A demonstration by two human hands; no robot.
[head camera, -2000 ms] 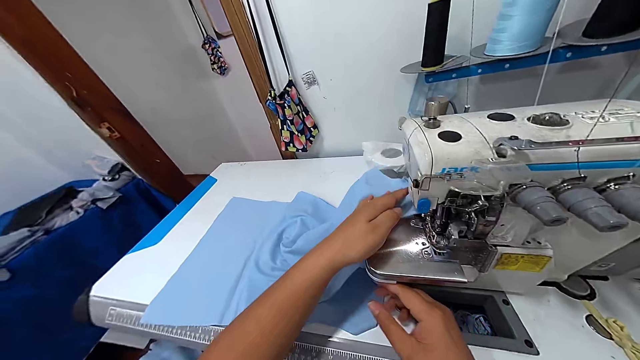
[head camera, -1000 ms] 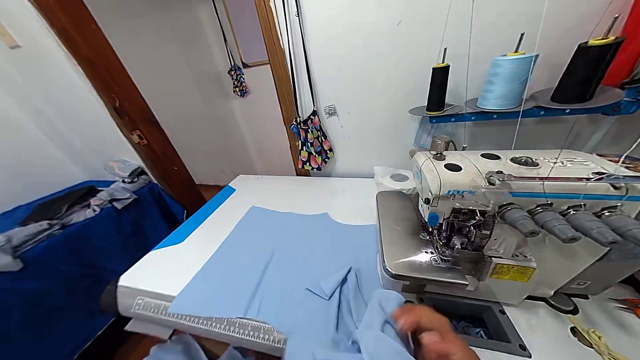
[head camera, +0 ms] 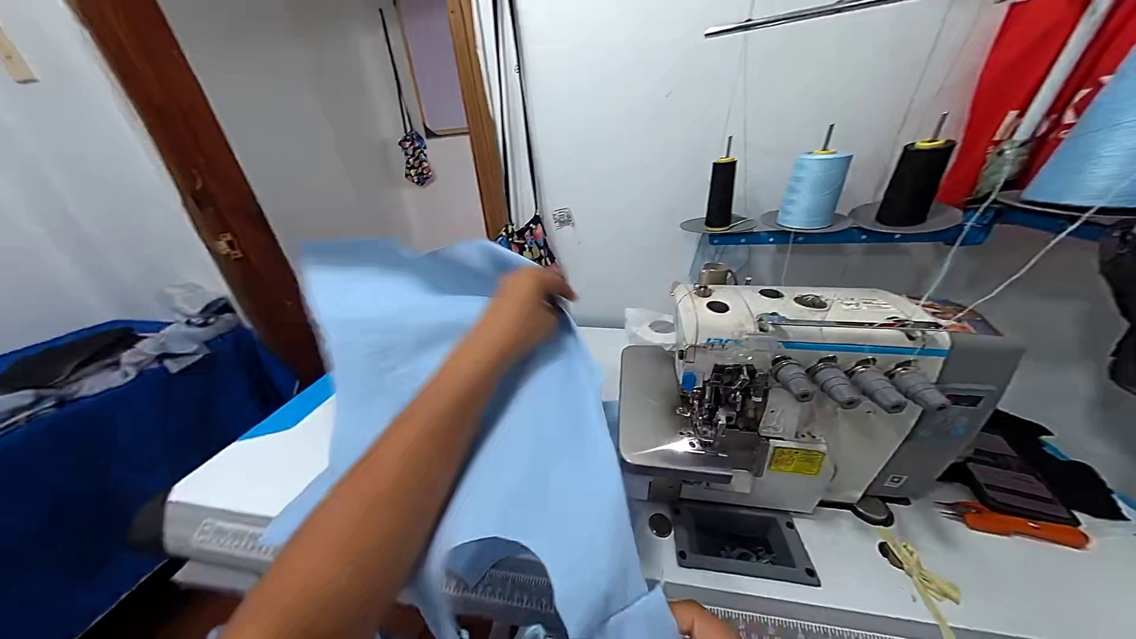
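Observation:
My left hand (head camera: 531,297) is raised over the white table, gripping the upper part of a light blue fabric piece (head camera: 541,435). The cloth hangs down across the table's front edge, with a curved cutout near its lower end. At the bottom of the view my right hand (head camera: 701,619) is at the lower corner of the cloth, mostly hidden; its grip cannot be made out. The overlock sewing machine (head camera: 816,355) stands to the right, its metal plate (head camera: 661,408) bare of cloth.
Thread cones, one light blue (head camera: 815,188), stand on a blue rack behind the machine. A recessed tray (head camera: 745,543) with scraps is in front of it. Orange-handled snips (head camera: 1021,525) lie at right. A blue fabric-lined bin (head camera: 115,461) with cloth stands at left. A measuring tape (head camera: 781,627) edges the table.
The fabric, under the machine's foot area two seconds ago and then spread on the table, is now lifted up by my left hand. The view has swung to the right.

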